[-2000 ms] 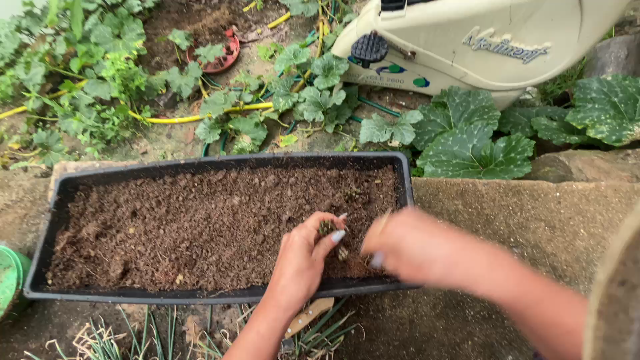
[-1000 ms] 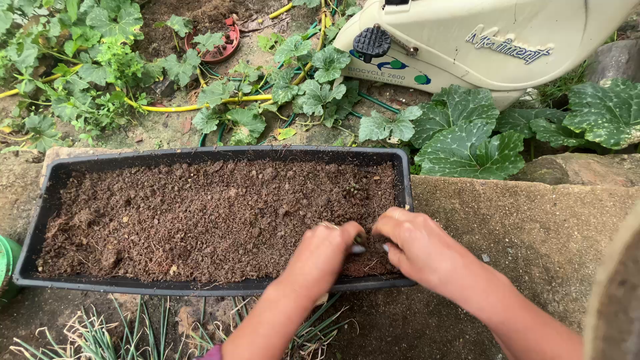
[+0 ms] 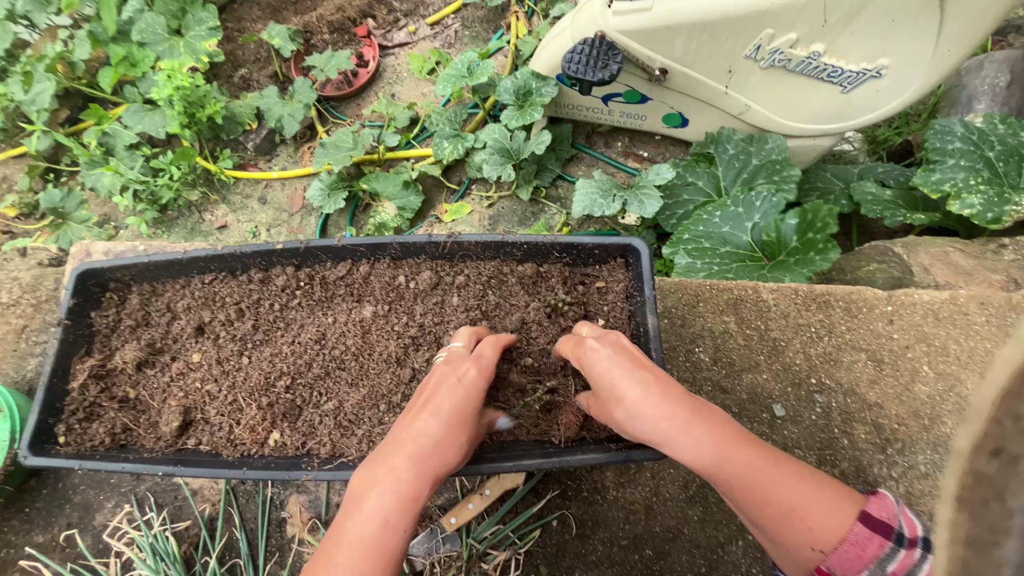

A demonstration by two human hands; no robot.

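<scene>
A long black plastic planter (image 3: 364, 468) filled with brown soil (image 3: 264, 360) lies across the view. My left hand (image 3: 460, 392) has its fingers in the soil near the planter's right end, thumb and fingers apart, with rings on one finger. Facing it from the right, my right hand (image 3: 620, 384) touches the soil with curled fingers. Between the hands the soil is loosened, with a small green sprig (image 3: 556, 304) just beyond them. Whether either hand holds anything is hidden by the fingers and the soil.
The planter stands on a concrete ledge (image 3: 768, 360). Below it are a wooden-handled tool (image 3: 480, 502) and onion-like plants (image 3: 232, 532). A green container (image 3: 10, 424) is at the left. Behind lie a yellow hose (image 3: 296, 172), leafy squash-like plants (image 3: 748, 232) and a cream exercise-bike housing (image 3: 704, 72).
My hands have moved apart from their closer position one second ago, and their fingers are more spread. The pale thing seen by my left hand two seconds ago no longer shows.
</scene>
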